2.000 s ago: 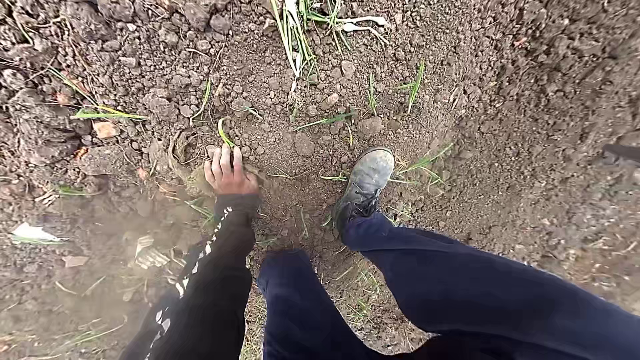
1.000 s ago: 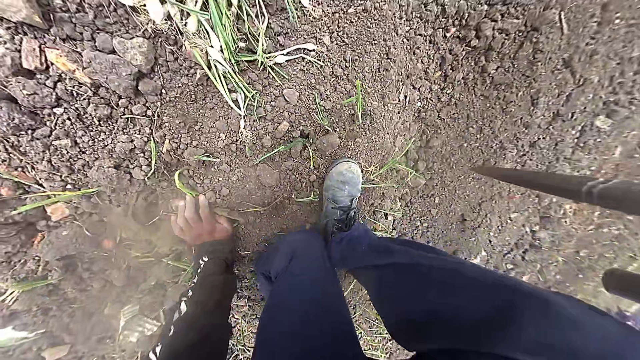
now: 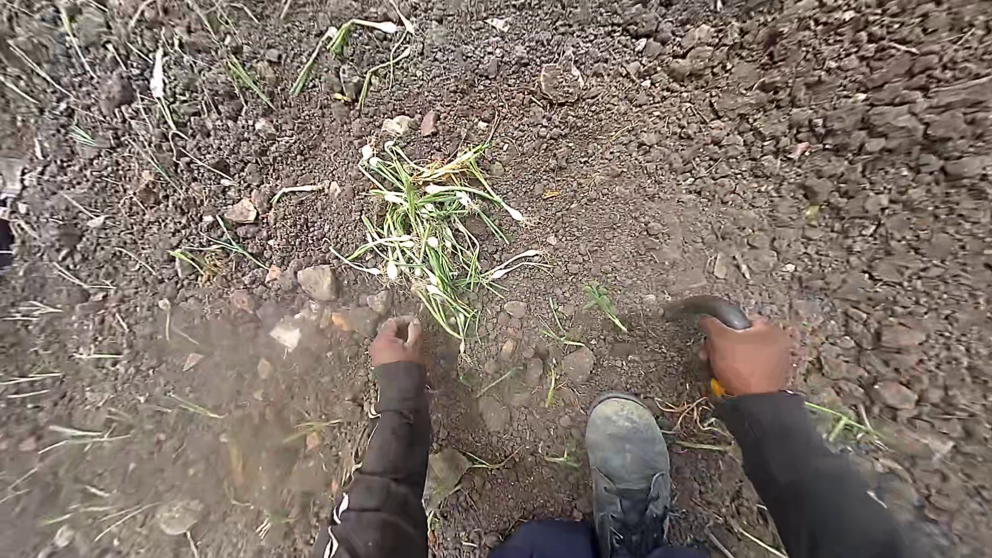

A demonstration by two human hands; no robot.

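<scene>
A loose pile of small white-bulbed onion seedlings (image 3: 426, 232) with green leaves lies on the soil. Just below its lower left side is my left hand (image 3: 397, 342), fingers curled; whether anything is between the fingertips cannot be told. My right hand (image 3: 748, 355), to the right of the shoe, is closed around a dark curved tool (image 3: 709, 308), whose end sticks out at the upper left of the fist. A bit of yellow shows under this hand. The rest of the tool is hidden.
My dusty shoe (image 3: 629, 457) stands on the ground between my hands. A stone (image 3: 318, 282) lies left of the pile, with other stones and clods around. More loose seedlings (image 3: 349, 39) lie farther up. Rough, cloddy soil (image 3: 891, 155) spreads at the right.
My right hand has come into view, gripping the dark tool. A pointed dark tool was at the right edge one second ago. The view has shifted, showing more of the seedling pile.
</scene>
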